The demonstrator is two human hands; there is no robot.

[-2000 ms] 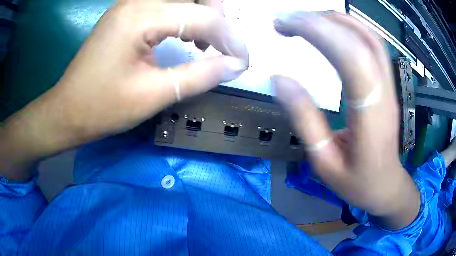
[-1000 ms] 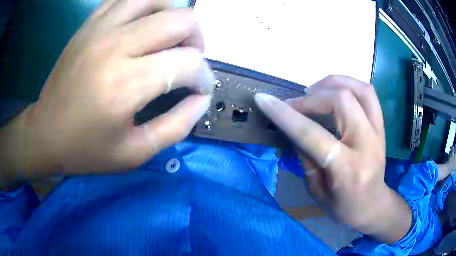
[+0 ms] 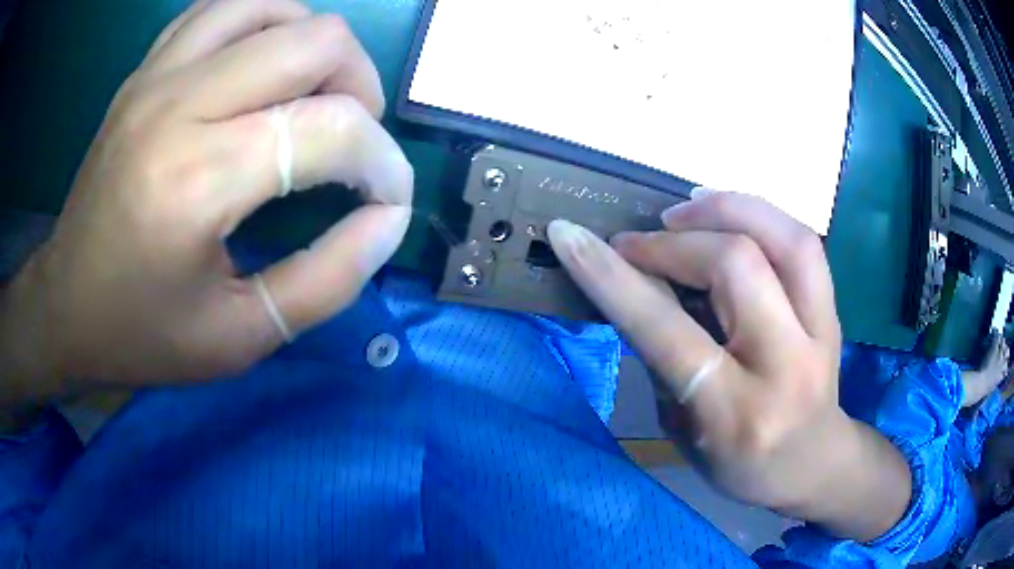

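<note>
The grey-brown assembly fixture (image 3: 578,198) lies in front of the white surface, its left end with two round screws and a dark hole showing. My right hand (image 3: 745,322) grips the fixture, thumb tip beside the leftmost dark pocket (image 3: 542,255), and hides the other pockets. My left hand (image 3: 234,189) is off the fixture's left end, thumb and forefinger tips together. A faint thin sliver (image 3: 443,230) shows between these tips and the fixture; whether they hold it is unclear. Both hands wear pale finger cots.
The bright white surface (image 3: 767,89) with a dark frame lies beyond the fixture, small dark specks on it. A green mat (image 3: 890,222) surrounds it. A second dark metal rail (image 3: 932,228) stands at the right. Another person's blue sleeve and hand (image 3: 984,376) show at the right edge.
My left hand has moved left, off the fixture's left end, uncovering its screws. My right hand has come down from over the white surface onto the fixture. The view has shifted.
</note>
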